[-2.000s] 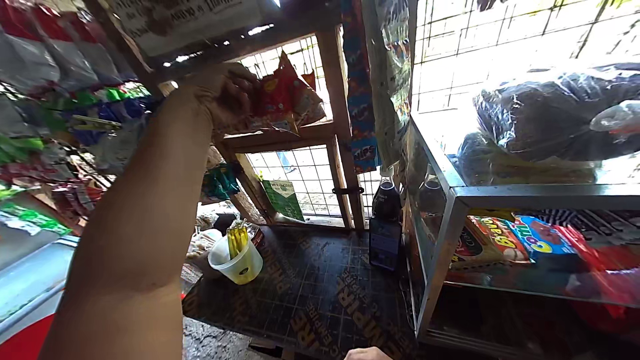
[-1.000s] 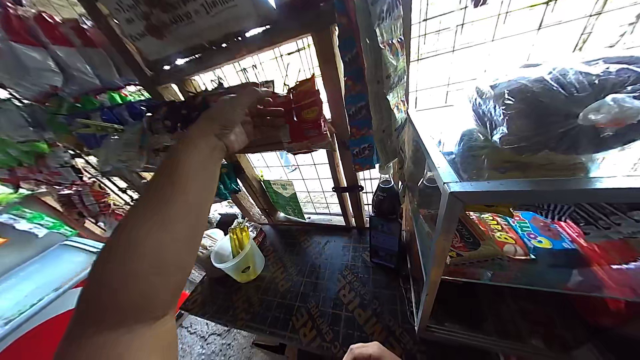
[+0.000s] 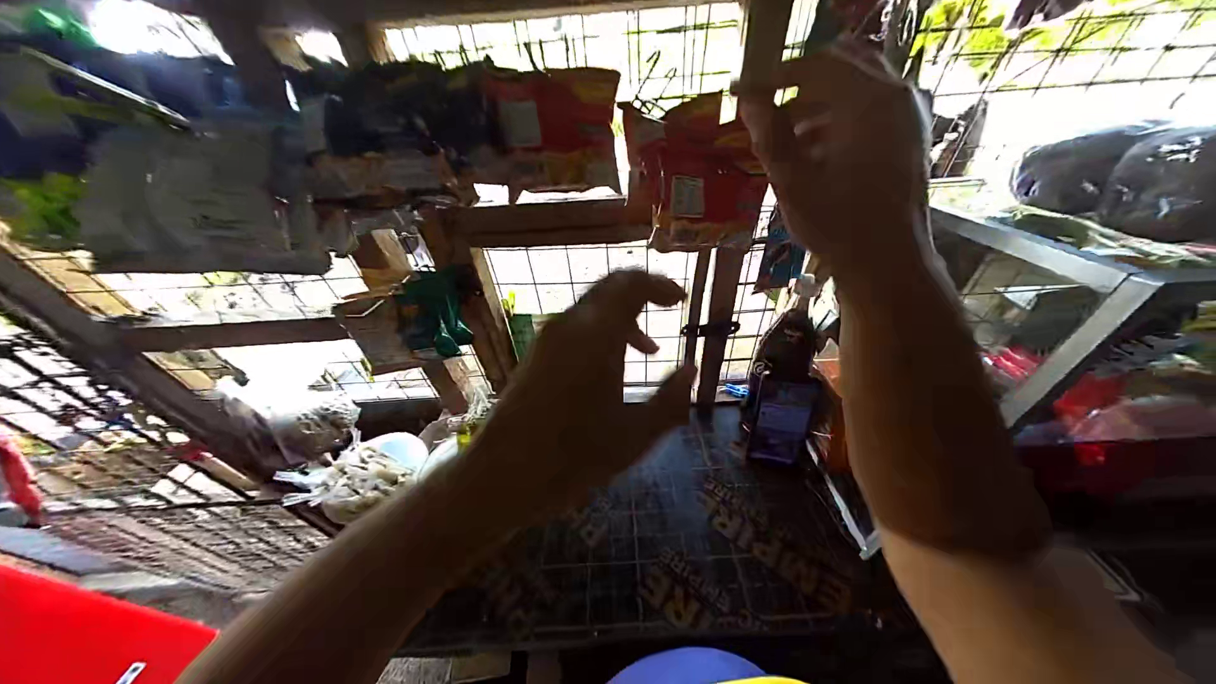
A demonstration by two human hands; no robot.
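My left hand [image 3: 608,370] is raised over the dark countertop [image 3: 646,560], fingers apart and curved, with nothing in it. Higher up, my right hand [image 3: 836,142] is beside a red snack packet [image 3: 708,180] that hangs before the wire mesh window; its fingers are bent, and blur hides whether they grip anything. Another red packet [image 3: 560,128] hangs to the left of that one. A smartphone [image 3: 784,418] with a lit screen leans upright against a dark bottle [image 3: 788,342] at the back of the counter.
A glass display case [image 3: 1073,285] with a metal frame stands at the right, a dark plastic-wrapped bundle [image 3: 1121,180] on top. Clear bags of pale goods [image 3: 361,480] lie at the left by the mesh. Gray packets [image 3: 199,199] hang at the upper left. Something blue and yellow [image 3: 693,665] shows at the bottom edge.
The view has swung and moved nearer the window. My right hand, low at the bottom edge before, is now raised by the hanging packets. My left hand is lower and off the packets it was at.
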